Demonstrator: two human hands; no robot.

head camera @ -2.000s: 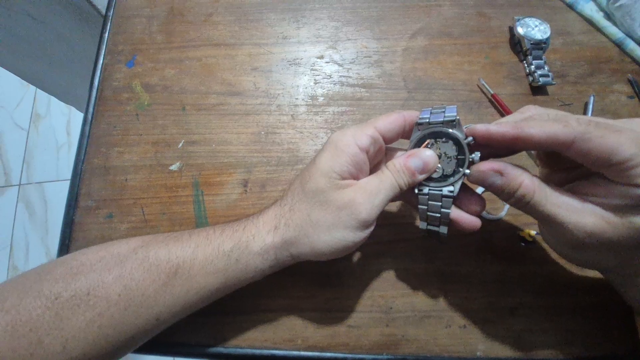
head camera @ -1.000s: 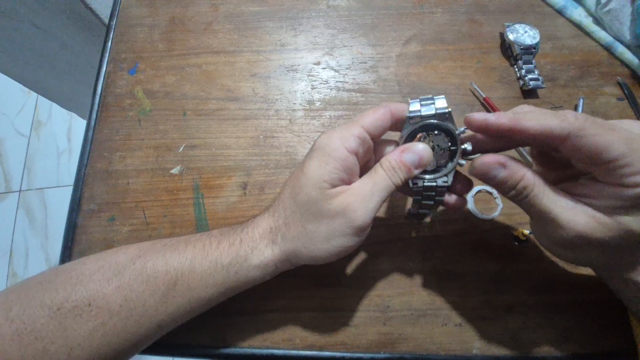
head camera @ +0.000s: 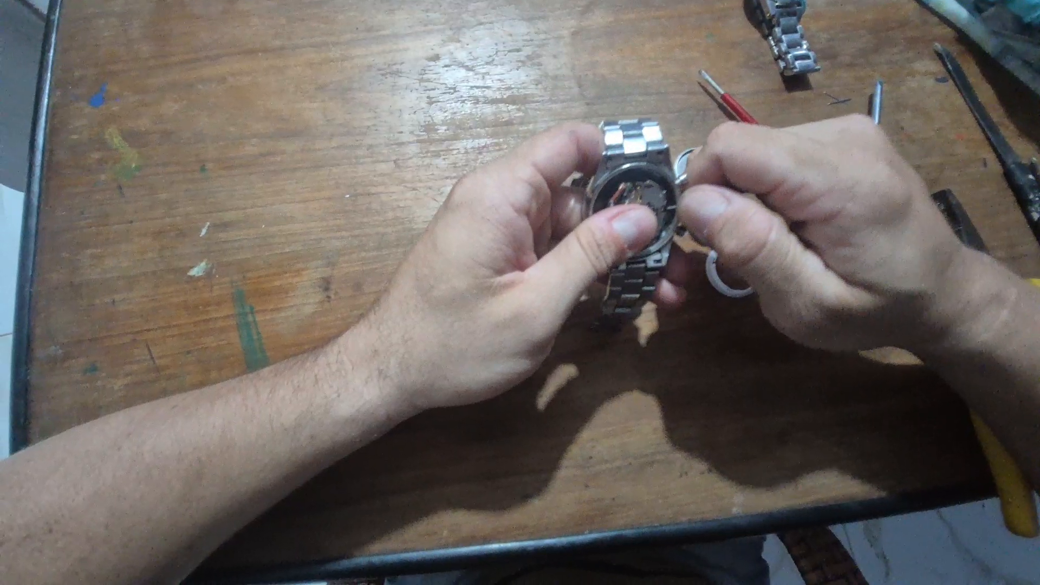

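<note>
A metal wristwatch with its case back off and the movement showing is held upright in my left hand, the thumb lying over the open case and the fingers behind it. At the case's right side, my right hand has thumb and forefinger pinched together at the crown side; the crown itself is hidden by the fingertips. Beneath the right hand a pale ring shows in part, and another curved light piece peeks out above the forefinger.
A second metal watch's bracelet lies at the top right. Near it are a red-handled screwdriver, a thin metal tool and dark tweezers-like tool. A yellow handle is at the table's right front edge.
My right thumb and forefinger, apart a second ago, have closed together at the watch's side. The watch has turned a little in my left hand. The view has shifted.
</note>
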